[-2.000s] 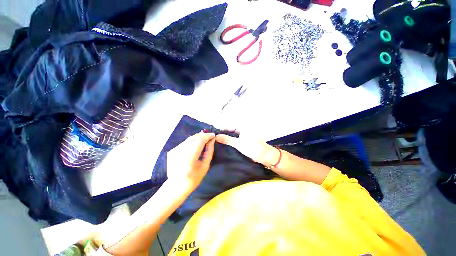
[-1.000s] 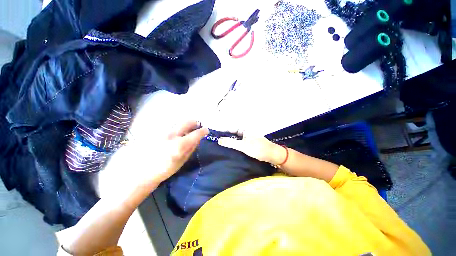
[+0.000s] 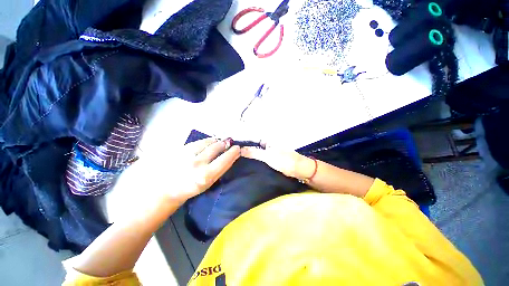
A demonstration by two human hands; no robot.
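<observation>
The black garment piece (image 3: 234, 190) lies over my lap, its corner reaching the white table's front edge. My left hand (image 3: 202, 167) has its fingertips at the garment's folded upper edge. A small dark reddish spot shows at these fingertips; I cannot tell what it is. My right hand (image 3: 276, 159), with a red string on its wrist, pinches the same edge beside it. A short dark strip of the edge shows between and above the fingers. Any needle or thread is too small to see. Small snips (image 3: 258, 94) lie on the table just beyond the hands.
A black jacket heap (image 3: 100, 89) and a striped bundle (image 3: 103, 159) lie at left. Red-handled cutters (image 3: 259, 28), a glittery grey pile (image 3: 326, 31), black discs (image 3: 377, 29), a small star-shaped metallic item (image 3: 350, 74) and black cones (image 3: 410, 53) lie farther back.
My left hand rose and spread away, then came back toward the right fingertips. My right hand stays at the garment edge. The view has shifted, so the table things sit higher.
</observation>
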